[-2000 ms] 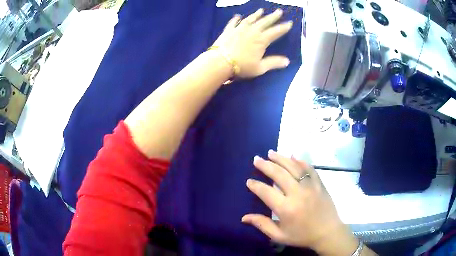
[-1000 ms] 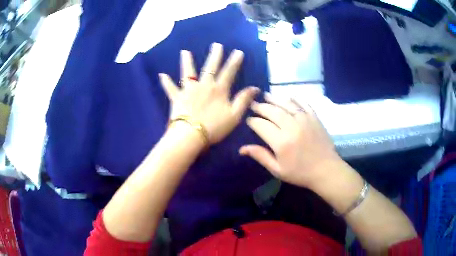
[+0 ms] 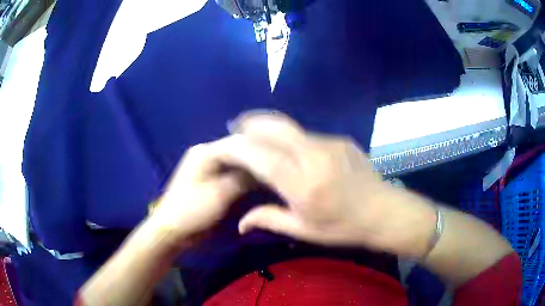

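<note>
A large dark blue cloth panel [image 3: 179, 83] lies left of the presser foot [image 3: 261, 28] and hangs over the table's front edge. More dark blue cloth [image 3: 358, 60] lies to the right. A narrow white wedge shows between them below the foot; lower down, the two meet or overlap. My left hand [image 3: 200, 191] is over the cloth near the lap, its fingers partly hidden. My right hand [image 3: 317, 179] is blurred and crosses over its fingers, thumb apart. Whether either pinches cloth is hidden.
A pale measuring strip [image 3: 442, 146] runs along the table's front edge. A blue basket [image 3: 523, 221] is at lower right, and a sliver of red basket [image 3: 7, 284] at lower left. Small dark tools [image 3: 487, 27] lie at upper right. White material [image 3: 21, 119] is at left.
The view has shifted down and right. Dark cloth now covers the white area between foot and stack. My hands, earlier spread flat on the panel, have come together and overlap.
</note>
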